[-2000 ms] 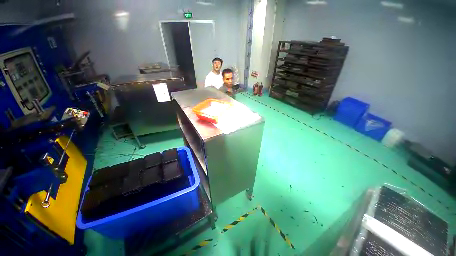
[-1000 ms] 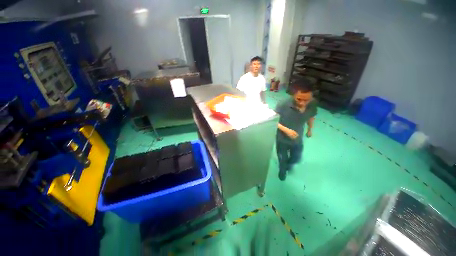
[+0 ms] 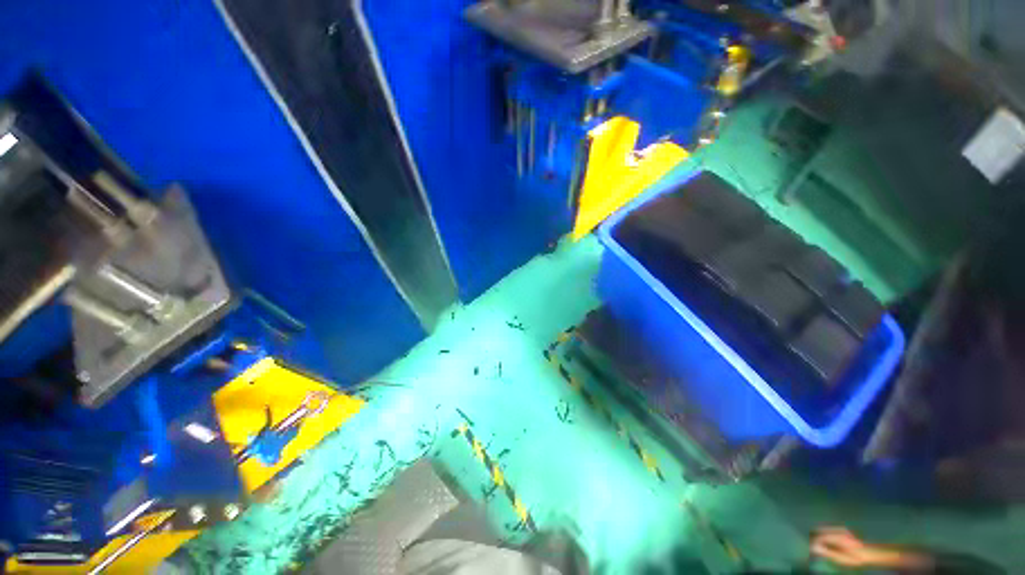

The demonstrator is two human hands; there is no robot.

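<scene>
Neither of my hands can be made out. A large blue crate [image 3: 719, 371] full of flat black parts [image 3: 764, 281] stands on a dark low support at the right. At the left is a blue press with a grey steel side plate [image 3: 157, 298] carrying silver pins. A yellow panel [image 3: 281, 416] sits below it. A blurred pale grey shape is at the bottom edge; I cannot tell what it is.
A small hand [image 3: 843, 548], apparently another person's, shows at the lower right. A second press has a yellow panel [image 3: 618, 169]. Black scraps and striped tape mark the green floor [image 3: 472, 359]. A grey textured plate [image 3: 410, 511] is at the bottom.
My view has swung left and down and tilted. The door, rack, steel cabinet top and both people's faces have left view. The nearer press at the left has come in.
</scene>
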